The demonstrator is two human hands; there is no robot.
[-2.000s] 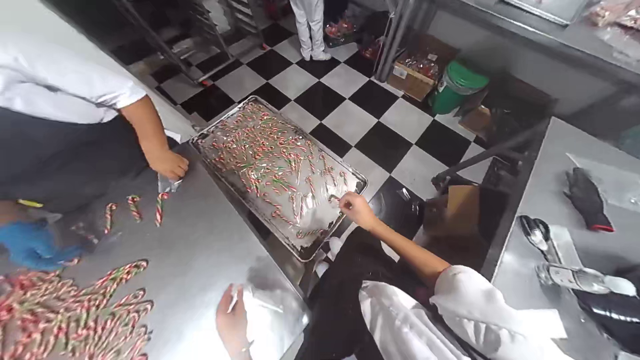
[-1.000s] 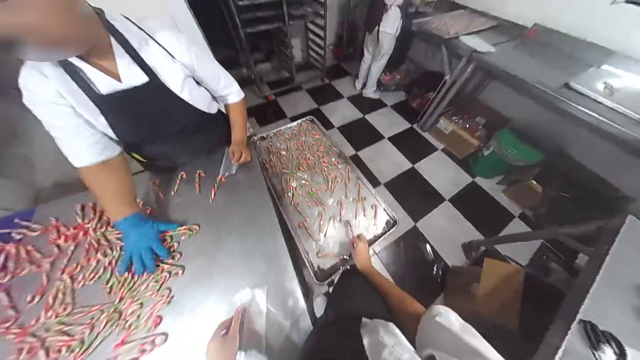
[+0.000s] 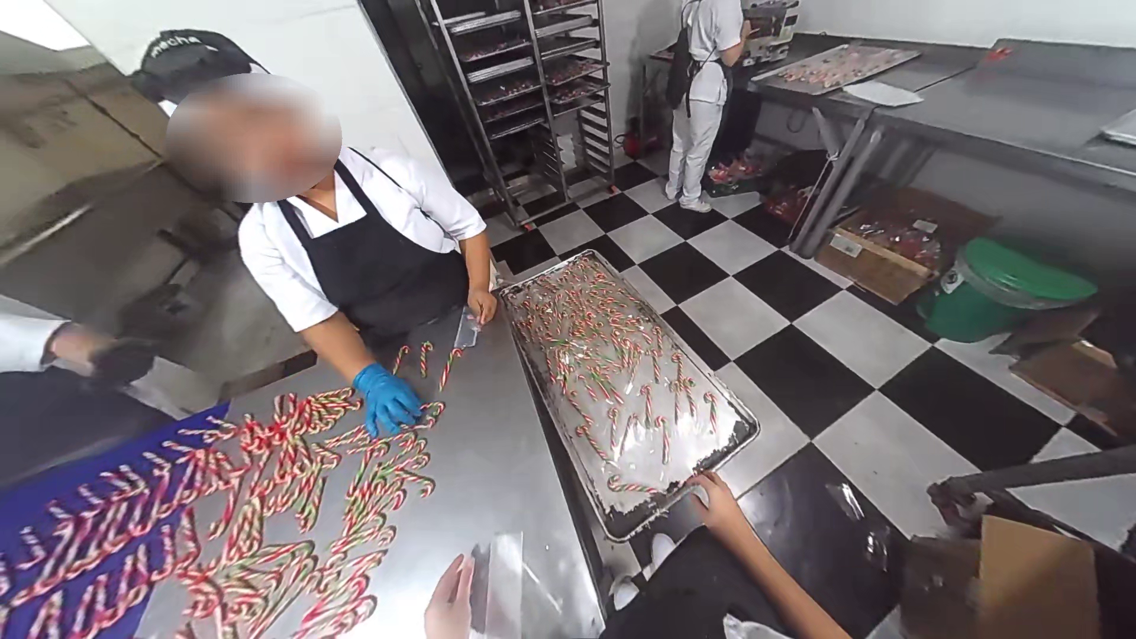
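My left hand (image 3: 450,596) is at the bottom of the view beside clear plastic bags (image 3: 504,581) on the steel table (image 3: 497,470); whether it grips them is unclear. My right hand (image 3: 717,501) is at the near rim of a metal sheet tray (image 3: 625,525), fingertips at the rim, grip not clear. Wrapped red, white and green candy canes (image 3: 590,355) cover much of the tray, and a single one (image 3: 632,485) lies close to my fingers. Many more candy canes (image 3: 266,524) are piled on the table at the left.
Across the table a co-worker's blue-gloved hand (image 3: 388,399) touches the pile; their other hand (image 3: 482,305) holds a small clear bag (image 3: 467,330). Behind stands a tray rack (image 3: 532,98). At right are a green lidded bucket (image 3: 1003,288) and cardboard boxes (image 3: 879,244).
The view has swung up and left. The co-worker's gloved hand has moved from over the pile to its edge by the short row of canes. My right hand remains by the tray's near end.
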